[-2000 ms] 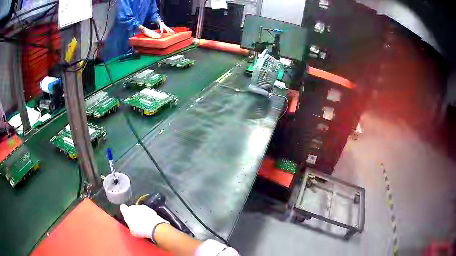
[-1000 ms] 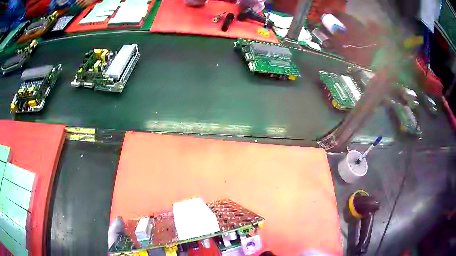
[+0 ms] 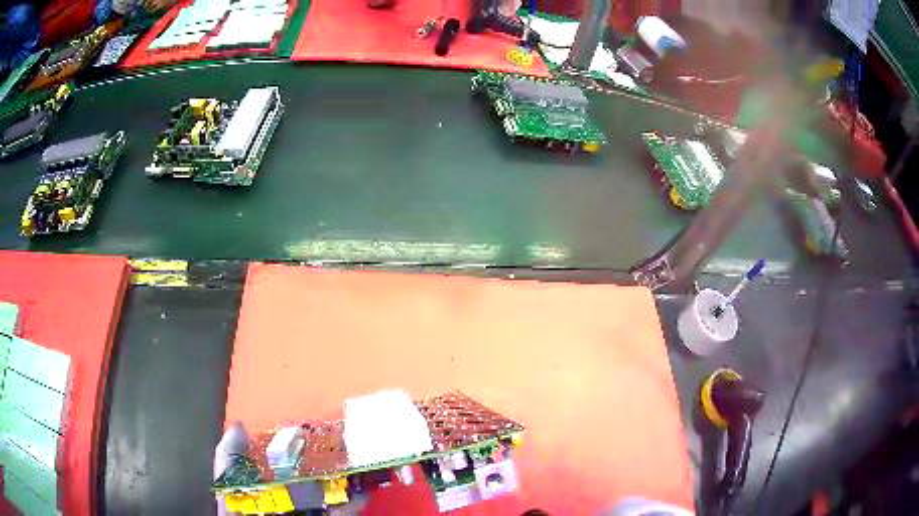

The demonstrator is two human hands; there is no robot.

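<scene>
A circuit board is held tilted over the front of the orange mat. Its flatter face, with a white block and a smaller ribbed block, is up; yellow and other tall parts show below its near edge. The grey fingertip of my left hand grips the board's left end; the rest of that hand is hidden or cut off. A whitish part of my right hand shows at the bottom edge, right of the board, mostly out of the picture. A small dark tip beside it is too cut off to identify.
A scanner with a yellow ring and a white holder with a blue-ended marker stand right of the mat. Several boards lie on the green conveyor beyond. A blurred post rises at right. Papers lie on the left red mat.
The view has swung from the right-hand bench to the mat. My hand has left the scanner's side. Since one second ago, the board has shifted only slightly, and more of its underside parts shows.
</scene>
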